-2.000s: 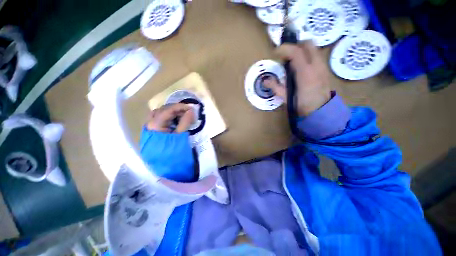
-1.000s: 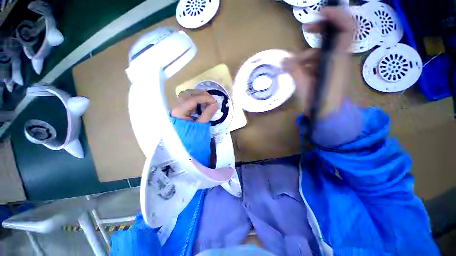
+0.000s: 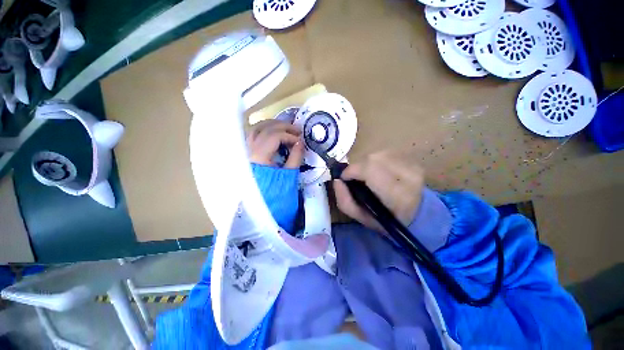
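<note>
My right hand (image 3: 386, 188) holds the black soldering iron (image 3: 380, 208) like a pen, its tip at the edge of the round driver on a white speaker plate (image 3: 344, 114). The plate lies over the open ear cup of the white headphone assembly (image 3: 211, 157), driver side up. My left hand (image 3: 274, 141) is at the plate's left edge, fingertips together. Whether it grips the plate or thin wires is too small to tell. A pale yellow pad (image 3: 291, 102) shows under the ear cup. The lower open shell (image 3: 250, 287) hangs near my body.
Several slotted white speaker plates (image 3: 513, 42) lie at the upper right, beside a blue tray (image 3: 611, 123). Another plate (image 3: 284, 9) lies at the top. Brown cardboard (image 3: 157, 137) covers the bench. More headphones (image 3: 96, 154) stand on the green surface at left. A thin strand lies at the right.
The speaker plate has moved left onto the ear cup. My right hand has come down and left, and the iron's tip now meets the plate. The view has shifted slightly.
</note>
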